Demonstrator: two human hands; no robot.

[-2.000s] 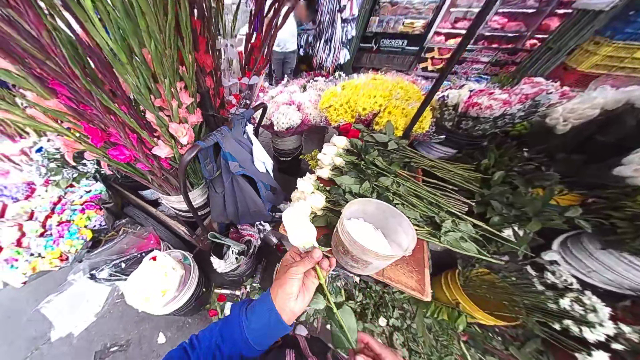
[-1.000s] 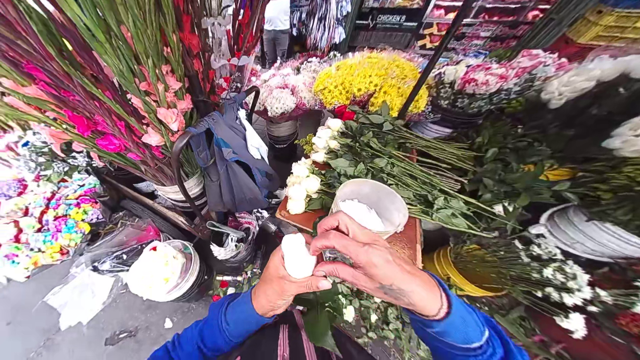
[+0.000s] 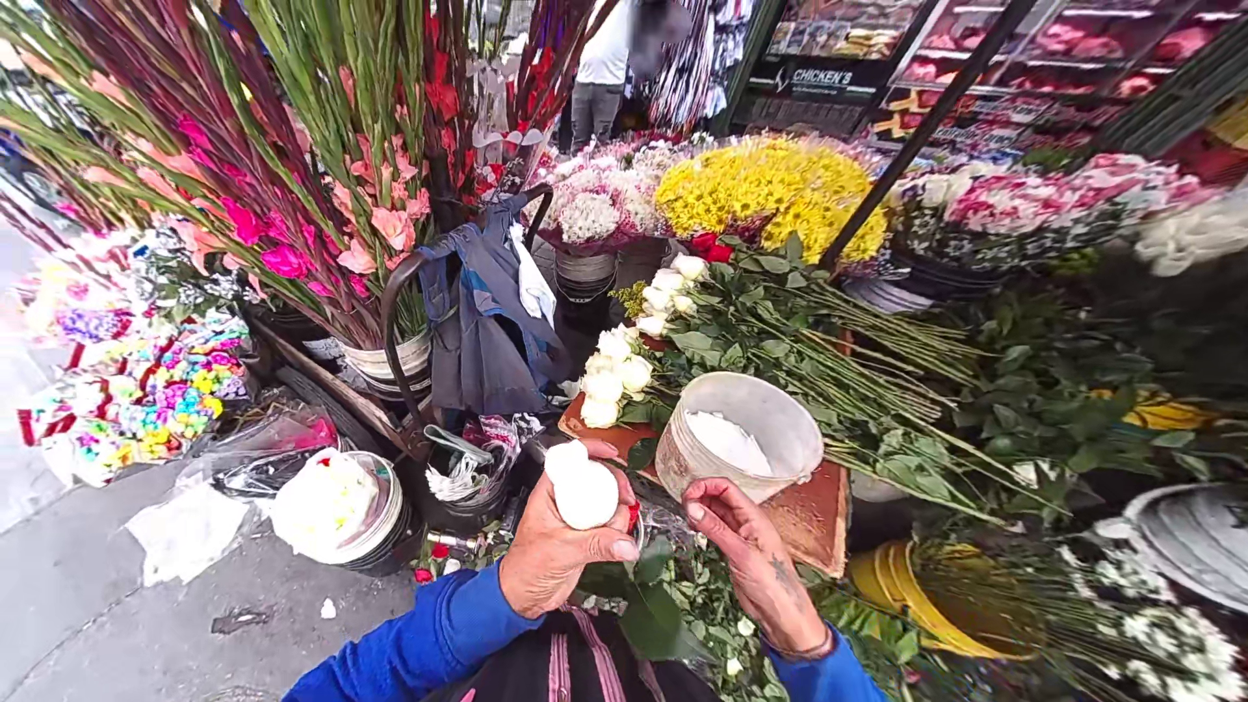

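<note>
My left hand (image 3: 570,536) is closed around a white rose (image 3: 585,492) just below its bloom; a green leaf hangs beneath the hand. To its right, my right hand (image 3: 751,551) is raised with fingers curled, in front of a whitish plastic bucket (image 3: 673,458) that has something white inside. Whether the fingertips pinch anything small cannot be told. The bucket rests on a reddish-brown board (image 3: 814,517). Behind it lie cut white roses (image 3: 614,375) with long green stems (image 3: 877,380) pointing right.
A dark blue garment (image 3: 487,322) hangs on a metal handle beside tall gladioli (image 3: 283,195). A bucket of pale petals (image 3: 327,502) stands at lower left, a yellow bucket (image 3: 912,595) at lower right. Yellow flowers (image 3: 770,190) stand behind. A person (image 3: 600,68) is in the background.
My right hand came up to the rose one second ago and has now moved off it to the right, beside the bucket. My left hand still holds the rose.
</note>
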